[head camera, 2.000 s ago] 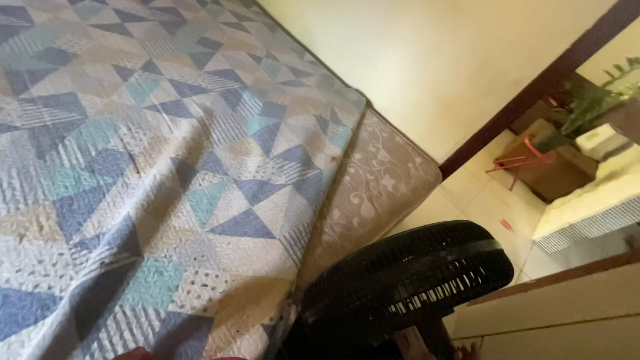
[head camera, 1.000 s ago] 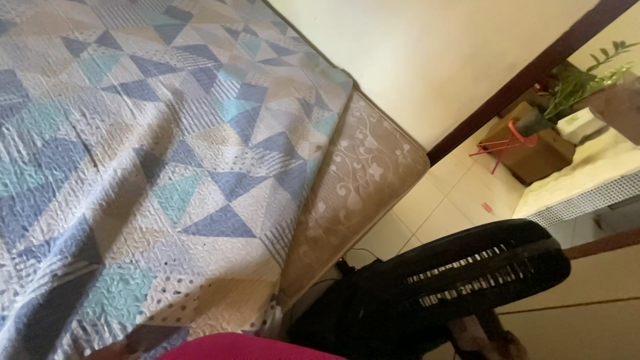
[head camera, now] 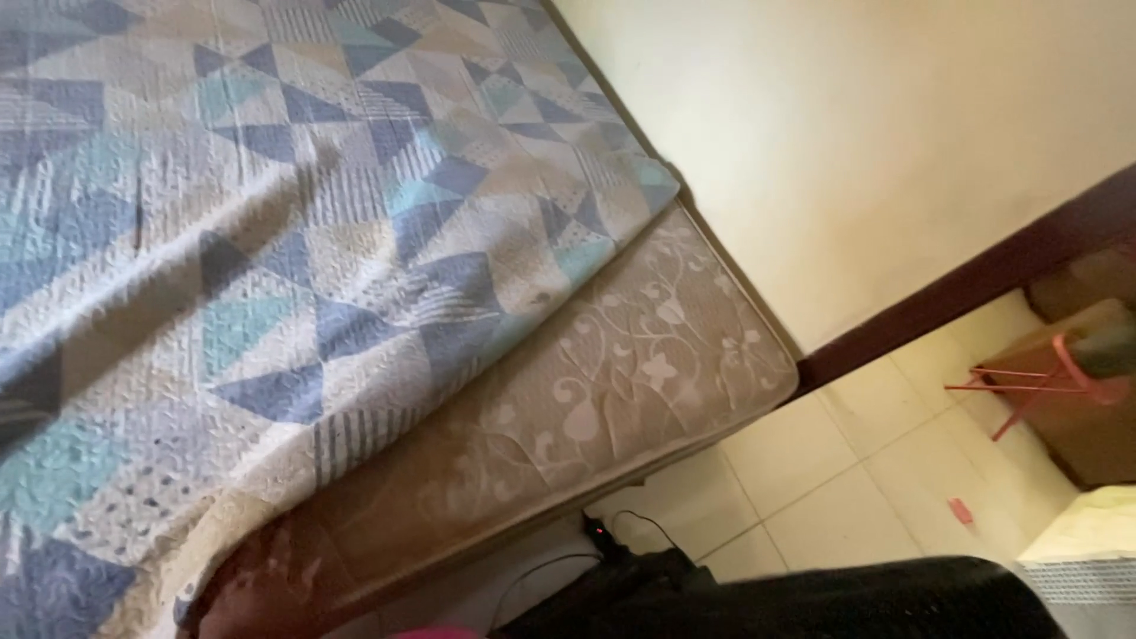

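Observation:
A quilted bedspread [head camera: 355, 293] with blue, teal, beige and white geometric shapes covers most of the mattress. Its near edge runs diagonally and leaves a corner of the beige floral mattress [head camera: 612, 373] bare. What looks like my left hand [head camera: 262, 577], blurred and dark, is at the bunched edge of the bedspread at lower left, seemingly gripping it; its fingers are not distinct. My right hand is out of view.
A black fan [head camera: 799, 603] stands along the bottom edge, beside a cable and a small black device [head camera: 601, 535] with a red light. The mattress lies against a pale wall [head camera: 843, 160]. Cardboard boxes and a red wire stand [head camera: 1056, 386] are on the tiled floor at right.
The near edge of the bedspread has shifted left, baring more of the mattress. The hand seen at the fan earlier is out of view. The fan sits lower in the view.

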